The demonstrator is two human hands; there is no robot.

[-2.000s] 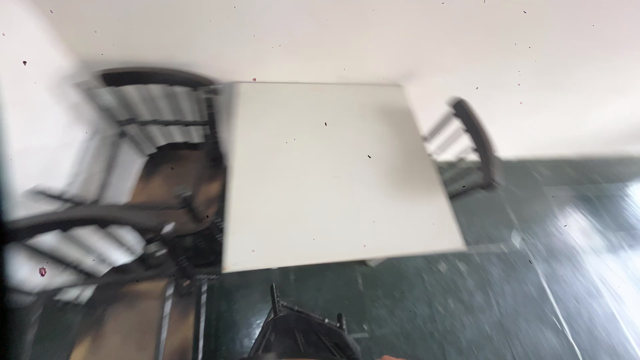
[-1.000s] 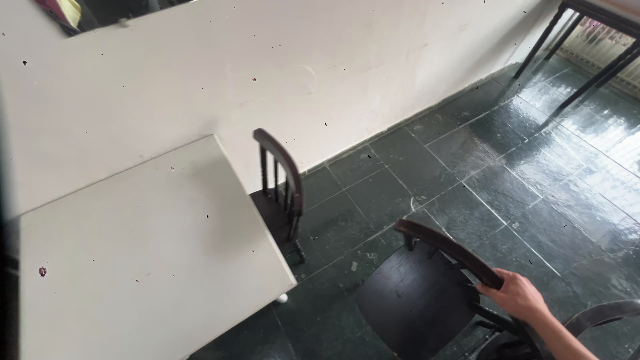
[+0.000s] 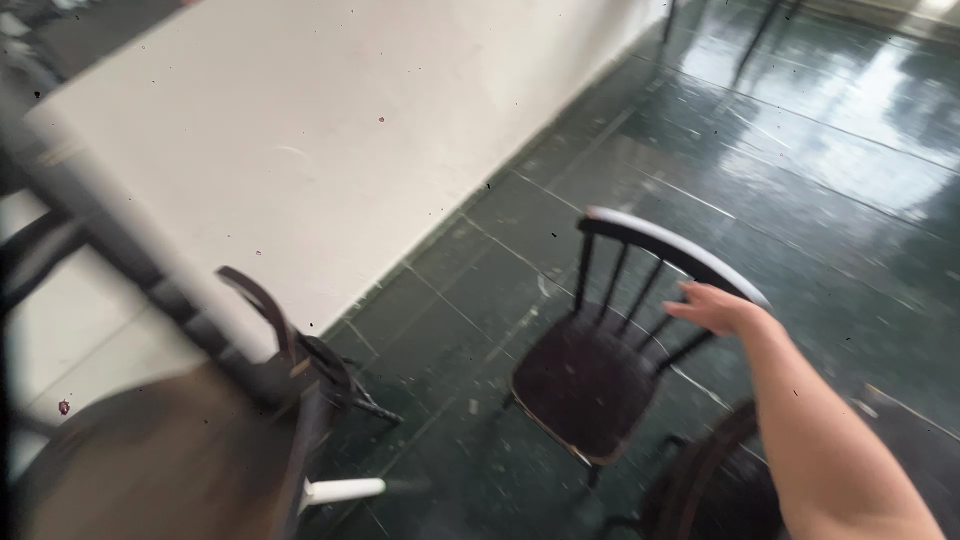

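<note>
My right hand (image 3: 709, 306) reaches in from the lower right, at the curved back rail of a dark wooden spindle-back chair (image 3: 589, 379). The fingers lie by the rail and upper spindles; whether they grip it is unclear. That chair stands upright on the tiled floor. A blurred dark wooden chair with a brown seat (image 3: 172, 457) looms large and tilted at the lower left, over the white table. What holds it is not visible, and my left hand is out of view.
Another dark chair (image 3: 259, 300) stands near the white wall (image 3: 337, 150). A dark round-backed chair (image 3: 720, 480) is at the lower right, below my forearm. Thin dark table legs (image 3: 757, 45) rise at the top right from the dark green tiles (image 3: 465, 315). A white table leg (image 3: 345, 491) shows below.
A brown-seated chair now covers much of the white table at the left. My right hand, earlier closed on a chair's back rail, now has its fingers partly spread at the rail.
</note>
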